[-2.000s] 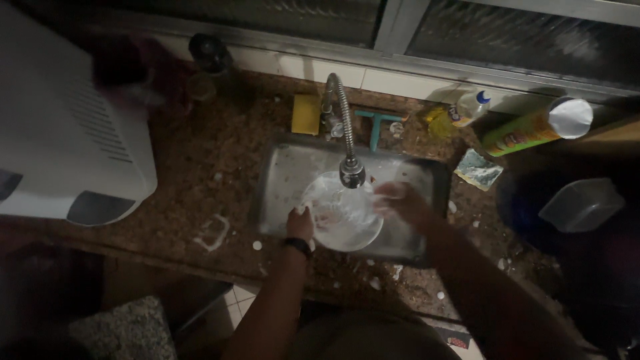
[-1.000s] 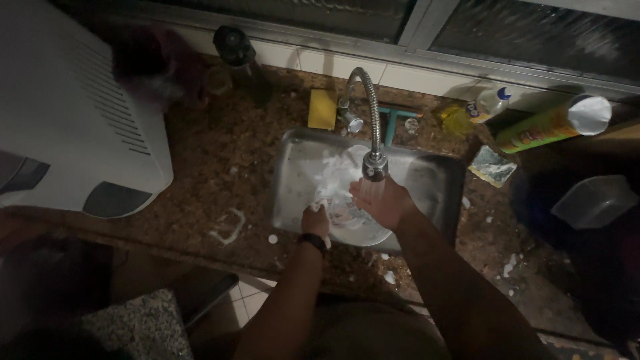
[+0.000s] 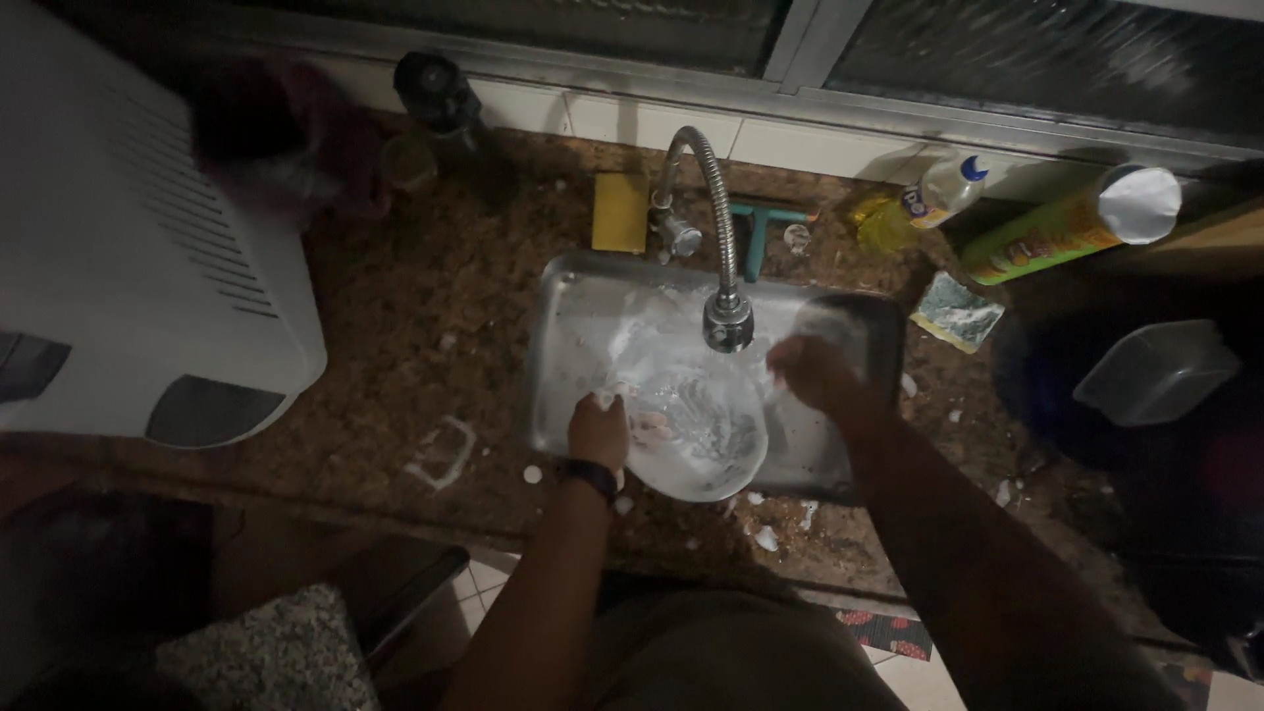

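My left hand, with a dark band on the wrist, grips the left rim of a clear round bowl. Wet streaks and suds show in the bowl, which lies tilted in a stainless steel sink. Some fingers of that hand show through or inside its wall. My right hand is at the bowl's upper right, apart from the rim; it is blurred and its fingers look bent. The spray head of a flexible metal faucet hangs over the bowl's upper part.
Behind the sink are a yellow sponge, a teal squeegee and a dish soap bottle. To the right stand a green canister, a scouring sponge and a plastic container. A white appliance is at the left.
My right hand has moved from under the spray head to the right of it, off the bowl. My left hand stays at the bowl's left rim.
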